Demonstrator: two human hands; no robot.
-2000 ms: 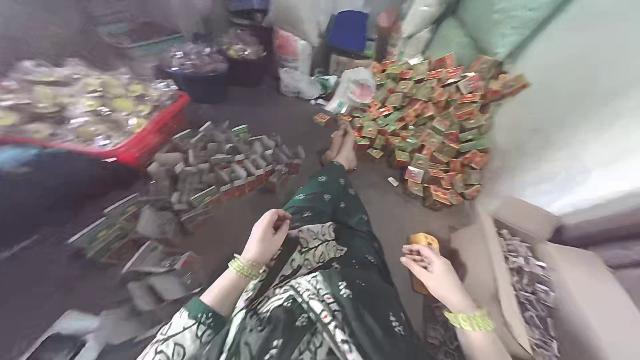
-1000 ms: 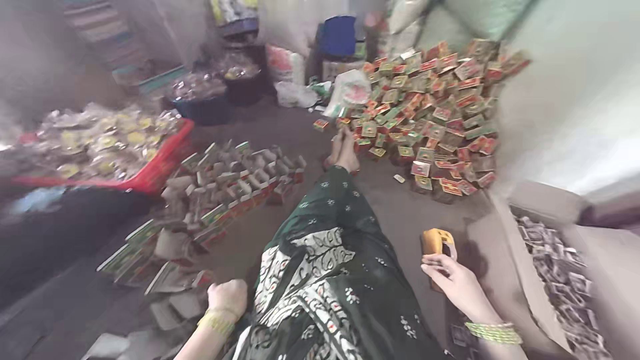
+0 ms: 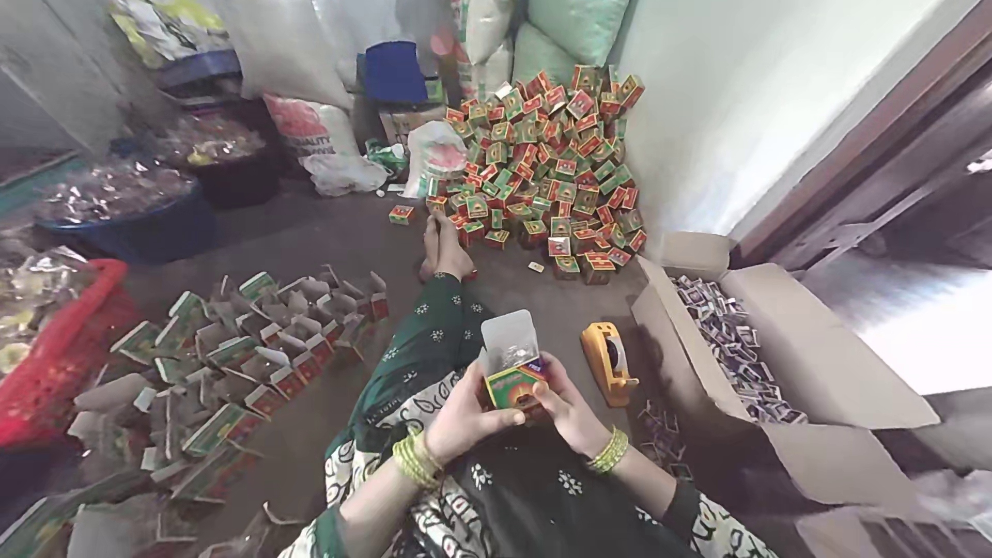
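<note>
A small green, red and yellow cardboard box [image 3: 514, 387] is between my two hands over my lap, its top flap raised and something clear and shiny inside. My left hand [image 3: 469, 407] grips its left side. On the right side, my right hand [image 3: 570, 407] holds it with the thumb on the front. A yellow tape dispenser [image 3: 608, 364] stands on the floor to the right of my hands. Many unclosed boxes [image 3: 232, 349] stand in rows at the left. Beyond my feet lies a heap of closed boxes [image 3: 542, 170].
An open carton [image 3: 690, 349] of small packets stands at the right, near more packets [image 3: 663, 438] on the floor. A red basket [image 3: 77, 333] and a blue tub [image 3: 147, 225] of wrapped items are at the left. Sacks [image 3: 310, 128] stand along the back.
My hands were apart, the right one beside the tape dispenser. They have come together over my lap and now hold a box with a raised flap.
</note>
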